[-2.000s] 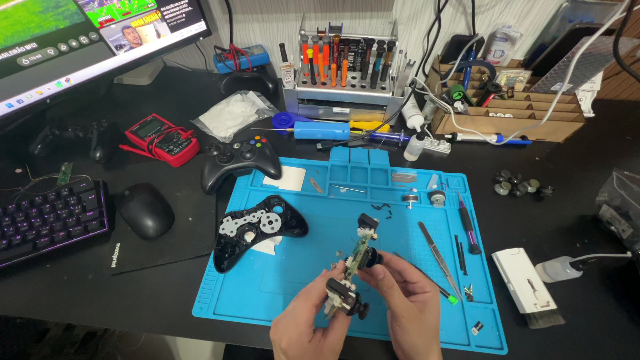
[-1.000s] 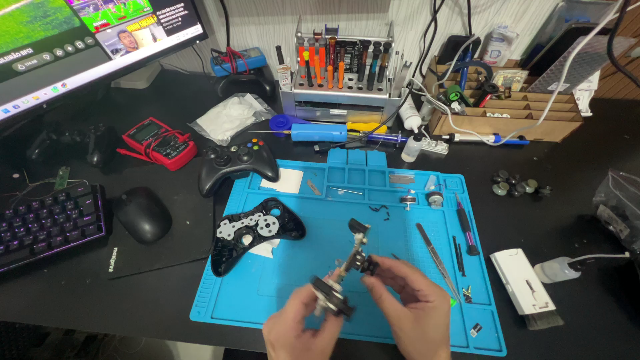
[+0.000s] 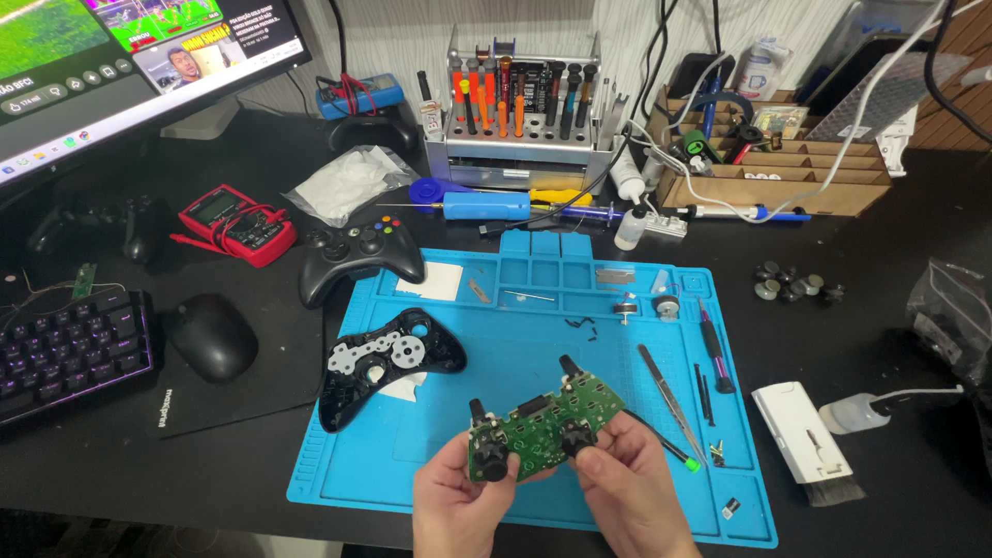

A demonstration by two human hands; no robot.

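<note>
A green game controller circuit board [image 3: 539,430] is held above the blue silicone work mat [image 3: 480,496], its face with two black thumbsticks turned up. My left hand [image 3: 465,492] grips its left end, with the thumb beside the left thumbstick. On the right end, my right hand [image 3: 632,484] has its thumb against the other thumbstick's base. Left of the board lies an opened black controller shell half [image 3: 387,372] with grey rubber button pads in it. Steel tweezers [image 3: 670,403] and a screwdriver [image 3: 714,349] rest on the mat's right side.
An assembled black controller [image 3: 360,252] overlaps the mat's upper left corner. Behind the mat are a blue soldering iron [image 3: 487,206] and a screwdriver rack [image 3: 519,132]. A red multimeter [image 3: 236,225] and mouse [image 3: 211,337] lie left; a white brush tool [image 3: 802,434] and loose thumbsticks [image 3: 798,284] lie right.
Both hands have turned the circuit board from a steep, nearly edge-on position so that its green thumbstick face shows. The shell half and the tools on the mat have stayed in place.
</note>
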